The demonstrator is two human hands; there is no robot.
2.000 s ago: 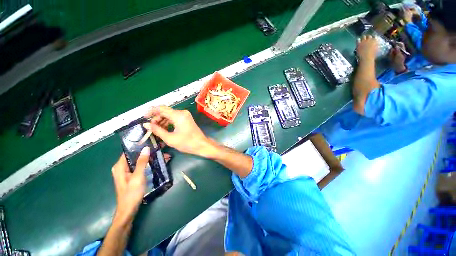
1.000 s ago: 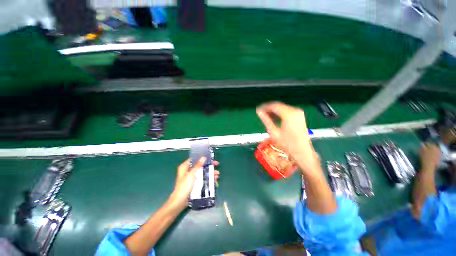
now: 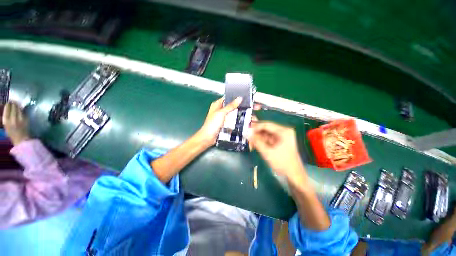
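Observation:
My left hand (image 3: 216, 120) holds an open phone body (image 3: 233, 131) by its left side, above the bench near its back edge. A flat grey display panel (image 3: 238, 86) sticks up from the phone's far end, under my left thumb. My right hand (image 3: 274, 145) is at the phone's right side with fingertips bent together by its edge. It is blurred, and I cannot tell if anything is in the fingers. A tan strip (image 3: 255, 177) lies on the bench below the phone. A red box (image 3: 339, 145) of curled tan strips stands to the right of my right hand.
Several waiting phones lie in a row at the right (image 3: 382, 196). Two more (image 3: 88, 131) lie at left beside small black parts (image 3: 59, 107). Phones (image 3: 201, 56) also lie on the green strip behind the white edge (image 3: 165, 78). A neighbour's hand and pink sleeve (image 3: 39, 167) are at far left.
The view has swung and tilted. My right hand has come from above the red box to the phone's right side. My left hand still holds the phone, with the panel still raised.

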